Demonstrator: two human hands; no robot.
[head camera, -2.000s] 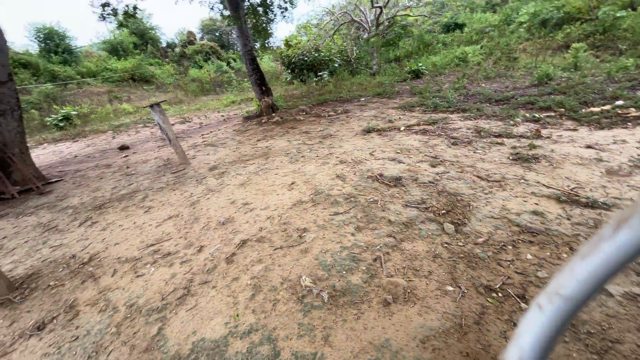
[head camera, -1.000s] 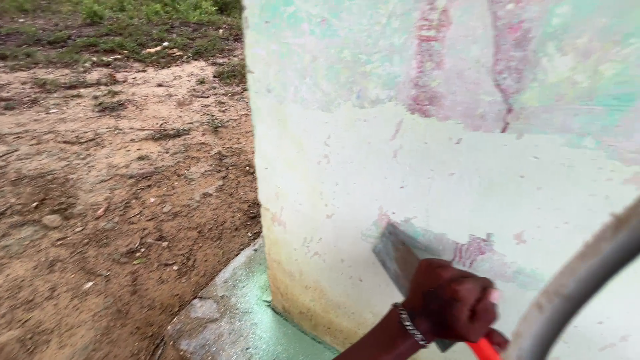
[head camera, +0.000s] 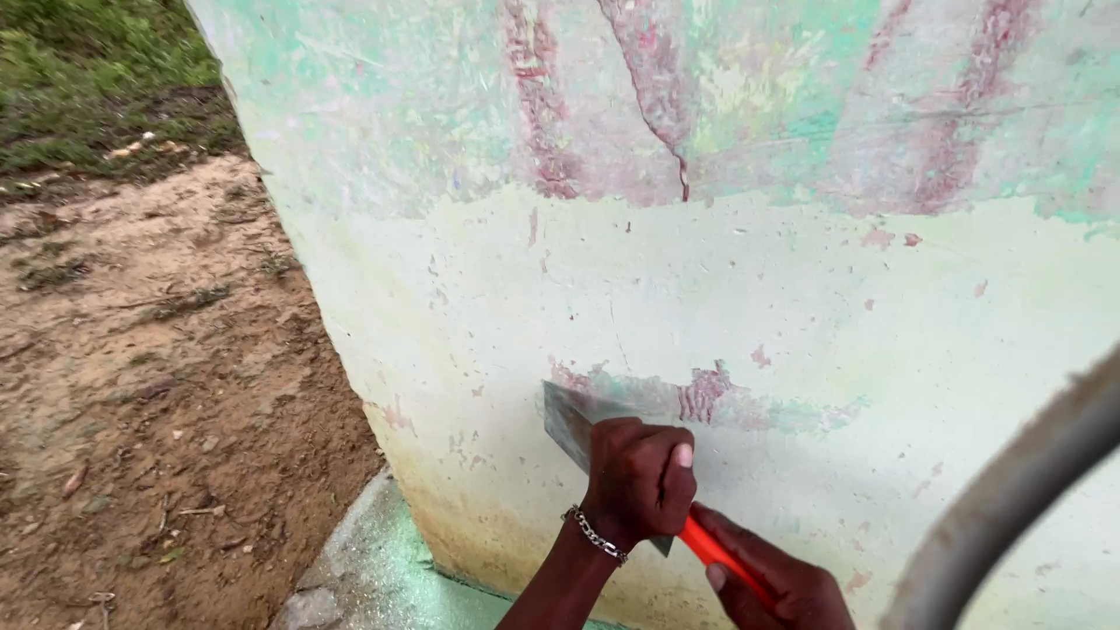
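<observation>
A wide metal scraper (head camera: 569, 427) with an orange handle (head camera: 719, 553) lies against the painted wall (head camera: 490, 297). Its blade edge touches the left end of a scraped strip (head camera: 647, 395), where pinkish and green layers show. My left hand (head camera: 643, 477), with a chain bracelet (head camera: 595, 535) at the wrist, is closed around the blade's handle side and hides part of it. Lower right, my right hand (head camera: 774, 573) grips the orange handle. Above, older green, pink and red paint shows on the wall, with a crack (head camera: 661, 131) running down through it.
A curved grey metal tube (head camera: 1006, 499), blurred and close, crosses the lower right. The wall's left edge borders bare brown soil (head camera: 175, 394). At its foot is a concrete ledge (head camera: 350, 542) with green paint. Grass (head camera: 96, 79) grows at the upper left.
The view has swung from open ground to the wall. My right hand now shows on the orange handle; one second ago only my left hand was plain at the scraper.
</observation>
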